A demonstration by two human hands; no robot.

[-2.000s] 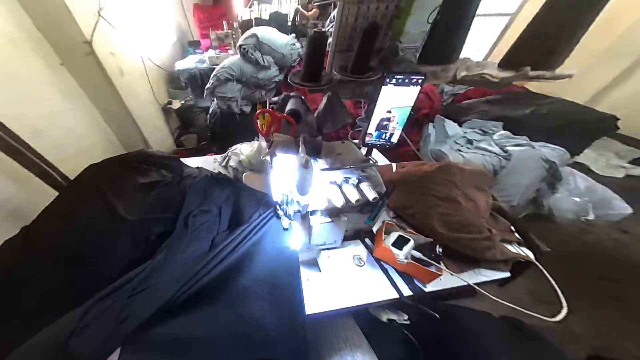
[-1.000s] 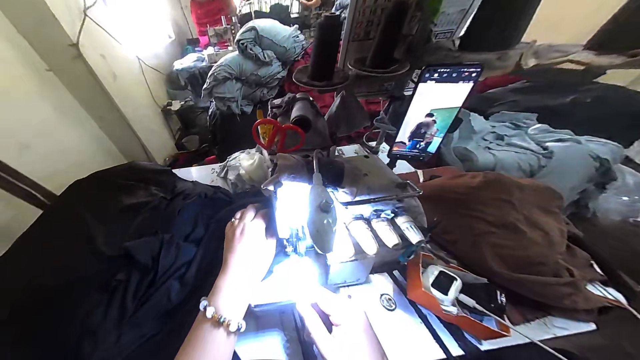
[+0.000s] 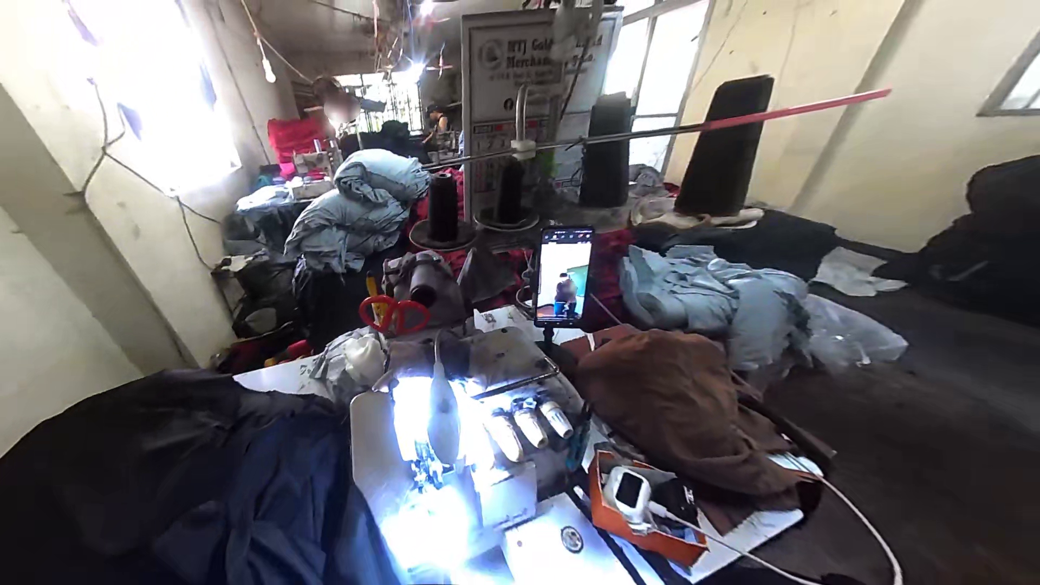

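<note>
Neither my left hand nor my right hand shows in the head view. An industrial sewing machine [image 3: 508,357] stands at the middle, its needle area washed out by a bright lamp. Several tension knobs [image 3: 530,427] sit on its front. Dark blue fabric [image 3: 284,479] lies at its left, beside black fabric [image 3: 122,463]. Red-handled scissors [image 3: 396,315] stand behind the machine. A lit smartphone [image 3: 564,276] is upright on a holder at the back. Brown fabric [image 3: 682,414] is heaped to the right.
An orange box [image 3: 605,516] holds a white device [image 3: 630,494] with a white cable. Black thread cones [image 3: 444,207] stand behind the machine. Grey-blue fabric [image 3: 715,301] and a plastic bag [image 3: 853,333] lie at the right. Further back are more bundled cloth [image 3: 349,211] and a person [image 3: 439,122].
Both my hands, at the machine's needle area one second ago, have left the view. The view has swung upward, showing more of the room.
</note>
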